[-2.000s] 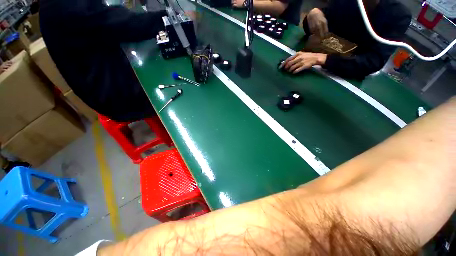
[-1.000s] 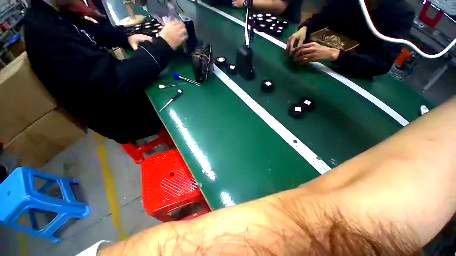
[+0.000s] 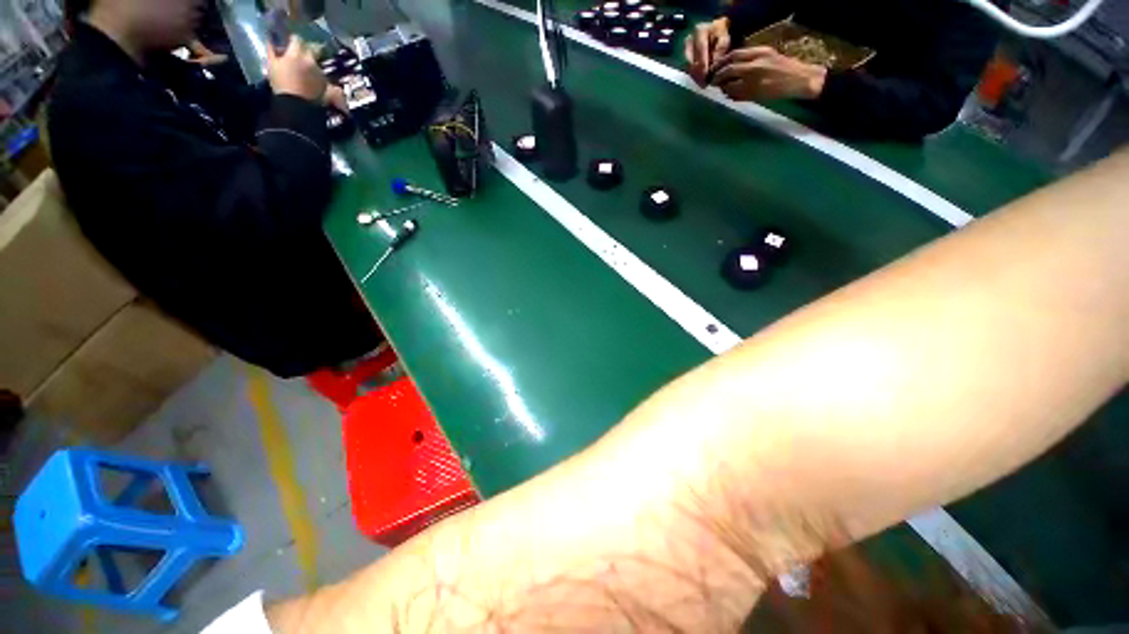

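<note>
A bare forearm crosses the picture from a white cuff at the lower left to the right edge. Neither of my hands can be made out; a blurred brown patch shows below the arm at the lower right. Beyond the arm, small round black parts with white squares lie on the green bench (image 3: 477, 310). Two nearly touch (image 3: 747, 266); another black part (image 3: 660, 202) and a further black part (image 3: 603, 171) lie farther off. One more sits beside a dark upright post base (image 3: 553, 130).
Small tools (image 3: 394, 248) and a black holder (image 3: 458, 149) are at the left. A black box (image 3: 402, 93) stands behind. A person in black (image 3: 186, 198) works at the left; another's hands (image 3: 761, 72) are opposite, by a brown box. Red stool (image 3: 402, 464), blue stool (image 3: 118, 526).
The view has shifted and the forearm now lies higher across the right side. Black parts on the bench are spaced differently. The person at the left has raised a hand farther back.
</note>
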